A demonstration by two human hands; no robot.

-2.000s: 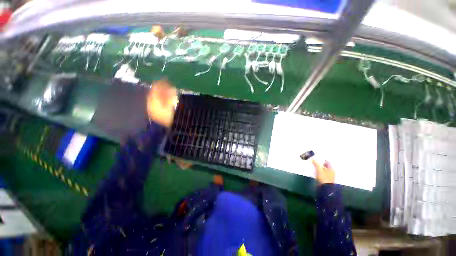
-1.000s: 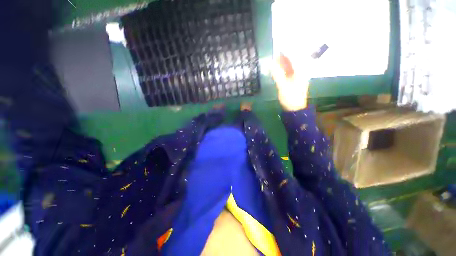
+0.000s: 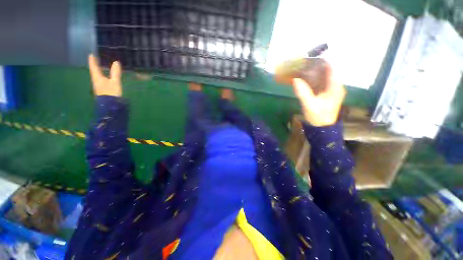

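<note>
The black compartment tray [image 3: 172, 38] lies on the green bench in front of me, its grid of pockets shiny. My left hand [image 3: 107, 78] is at the tray's near left corner, fingers apart and empty. My right hand [image 3: 321, 99] holds a blurred amber-brown bottle [image 3: 310, 71] over the near left edge of the white sheet [image 3: 335, 30], its lighter end towards the tray. A small dark block [image 3: 318, 50] lies on the sheet just beyond the bottle.
A dark mat [image 3: 33, 30] lies left of the tray. White ribbed stacked parts [image 3: 419, 76] stand at the bench's right. An open carton [image 3: 378, 160] is below the right arm. A blue bin [image 3: 38, 233] holding a carton is on the floor at lower left.
My left hand has come into view at the tray's near left corner. My right hand has moved right and now holds the brown bottle. The view has shifted over the bench.
</note>
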